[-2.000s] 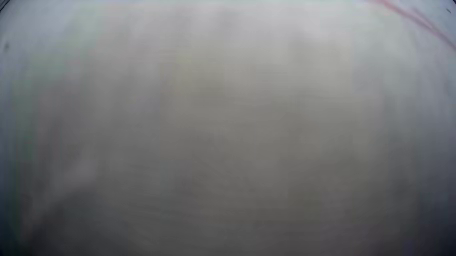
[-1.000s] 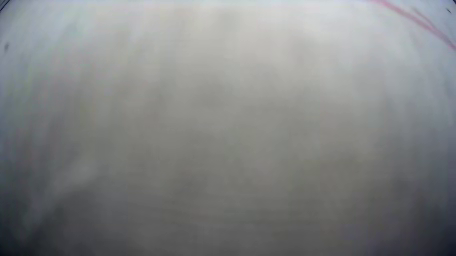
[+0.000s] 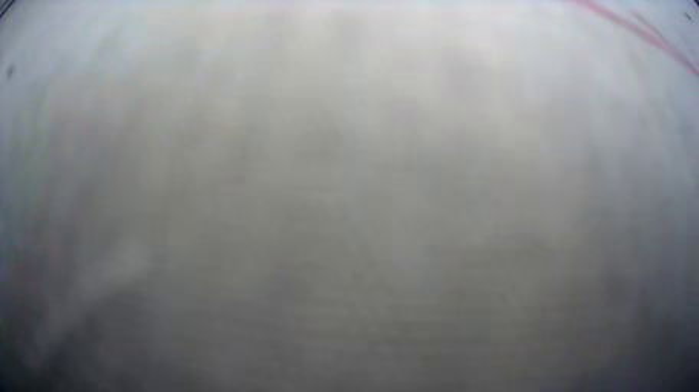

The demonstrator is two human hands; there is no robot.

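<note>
A pale grey, blurred surface [image 3: 345, 199] fills the whole head view. It is brighter along the top and darker along the bottom. I cannot tell what it is or how near it lies. A thin red curved line [image 3: 636, 31] crosses the top right corner. My left hand and my right hand are not in view. No tool or work piece can be made out.
A small dark spot [image 3: 10, 72] shows near the upper left edge, and another small dark mark [image 3: 687, 17] shows near the top right corner. Nothing else can be made out through the blur.
The grey surface is brighter than two seconds ago, and its faint shading has shifted slightly. The red line and the dark spots have stayed in the same places.
</note>
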